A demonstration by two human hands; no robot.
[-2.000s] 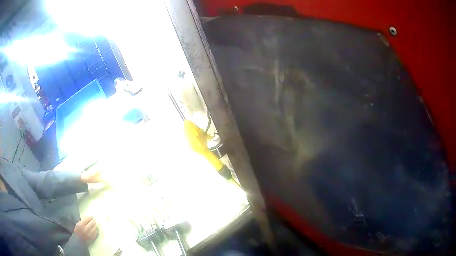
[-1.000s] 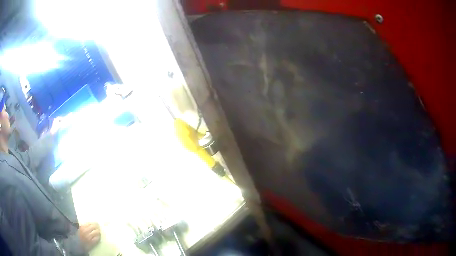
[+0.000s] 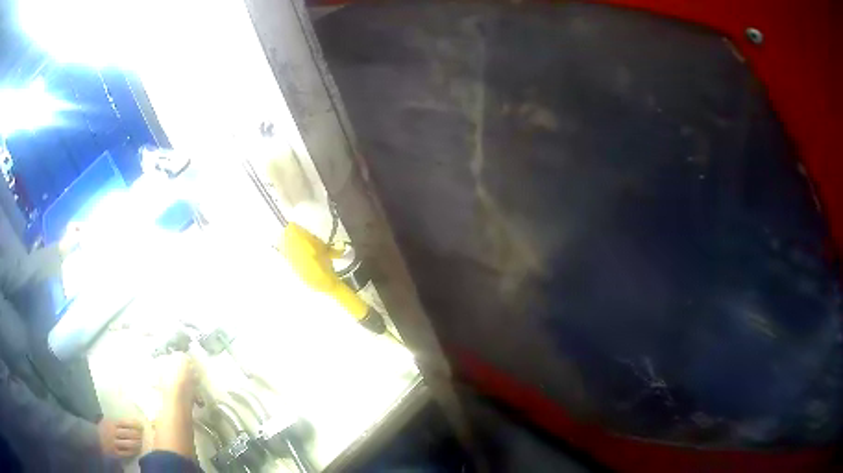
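My left hand [image 3: 176, 405], in a dark blue sleeve, reaches up from the bottom edge over the bright bench [image 3: 356, 406]. Glare washes out its fingers. A small dark metal piece [image 3: 174, 343] lies at its fingertips; I cannot tell whether the hand grips it. Another small metal piece [image 3: 218, 342] is just to the right. A dark metal block with steel rods [image 3: 268, 447] lies on the bench near the bottom edge, right of my hand. My right hand is not in view.
A coworker's hand [image 3: 121, 436] rests at the bench's left edge. A yellow tool with a dark tip [image 3: 319, 272] lies beside the pale frame post. The red door [image 3: 813, 83] with its dark scratched window [image 3: 592, 222] fills the right side. A blue bin [image 3: 88, 194] stands behind.
My left hand has come into view over the bench. The coworker's head is out of the picture. The view has shifted, so the bench and yellow tool sit further left.
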